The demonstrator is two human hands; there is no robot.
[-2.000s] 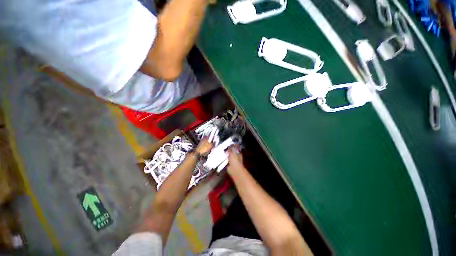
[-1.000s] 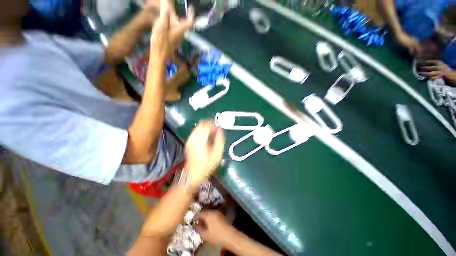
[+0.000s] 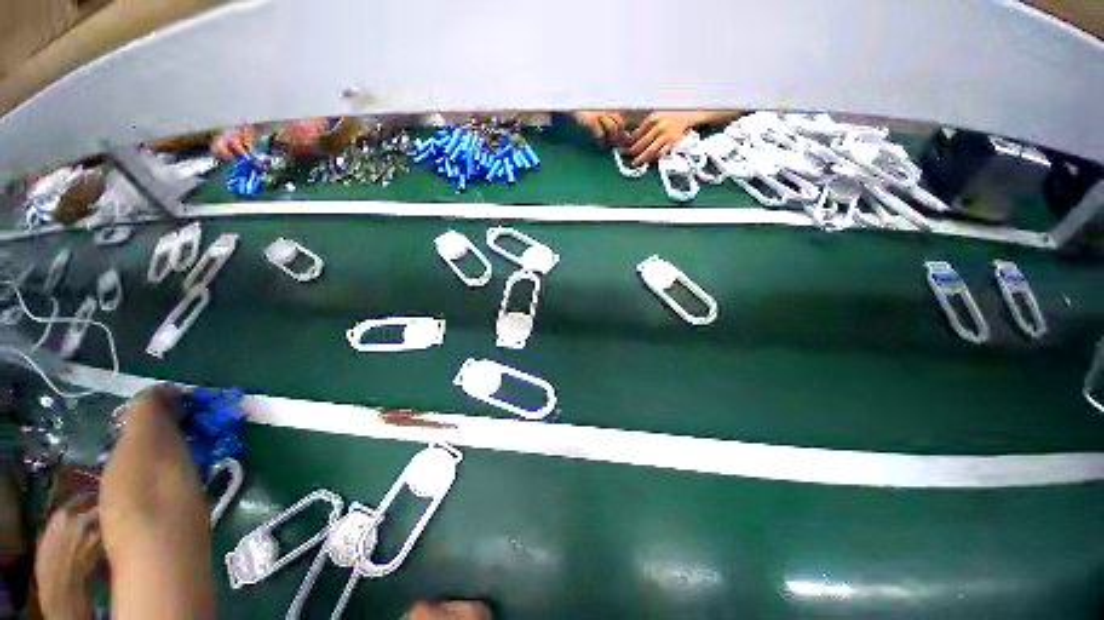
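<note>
Three white looped housings (image 3: 415, 510) lie touching or overlapping on the green bench nearest me. One of them is cut off by the bottom edge. No blue shows on them. A small blurred part of what looks like my left hand (image 3: 448, 609) shows at the bottom edge; its fingers and anything in it are hidden. My right hand is not in view.
Another person's forearm (image 3: 155, 515) is at the lower left beside a blue cell pile (image 3: 213, 424). White housings (image 3: 518, 309) are scattered in the middle lane. Across it are blue cells (image 3: 478, 155), a housing heap (image 3: 817, 164) and hands (image 3: 660, 133).
The view has swung up and across the bench. My raised hand has dropped to the bottom edge and my other hand has left view. The box of housings below the bench is out of view.
</note>
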